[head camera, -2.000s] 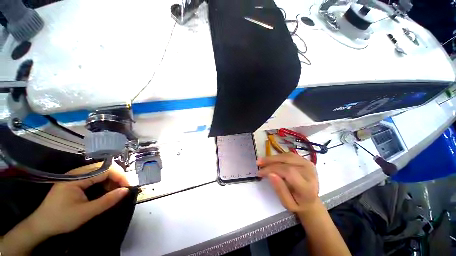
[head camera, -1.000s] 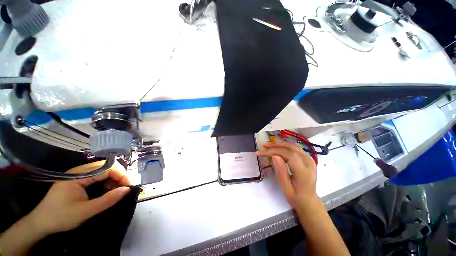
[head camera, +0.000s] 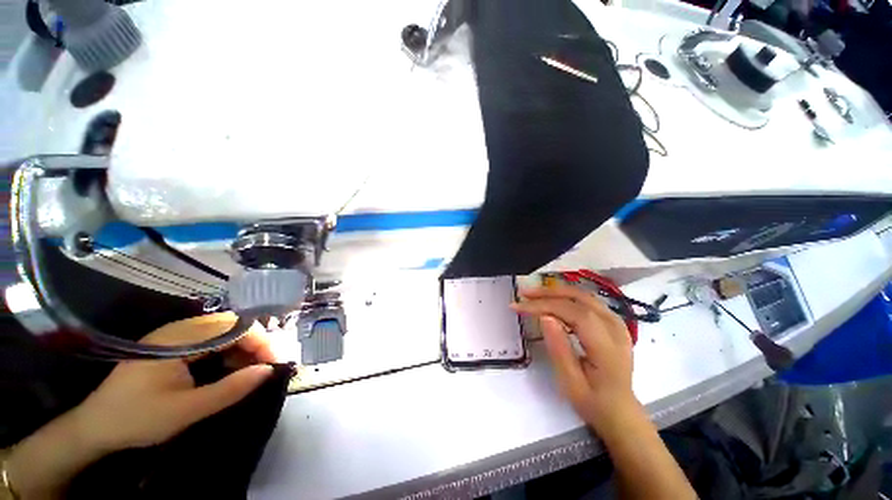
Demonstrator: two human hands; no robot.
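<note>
My left hand [head camera: 166, 395] pinches the black garment piece [head camera: 230, 439] by a small edge between thumb and fingers, just left of the grey attachment [head camera: 322, 337] and below the tension dial [head camera: 266, 290]. Its fingertips are partly behind the dial and chrome bar. The smartphone [head camera: 482, 322] lies flat on the machine bed with a lit, pale screen; its top edge meets the hanging black strip. My right hand [head camera: 590, 354] is beside the phone's right edge, fingers apart and holding nothing, with a fingertip at the screen's edge.
A black cloth strip [head camera: 557, 137] drapes over the machine arm. Red-handled scissors [head camera: 611, 293] lie partly behind my right hand. A dark-handled tool [head camera: 771, 350] lies at the far right. The chrome guard [head camera: 24, 244] curves around the head at left. Ruler marks run along the table front.
The view has shifted, so the machine and phone appear farther right. The phone screen has changed content. My left hand keeps its hold on the cloth; my right hand stays beside the phone.
</note>
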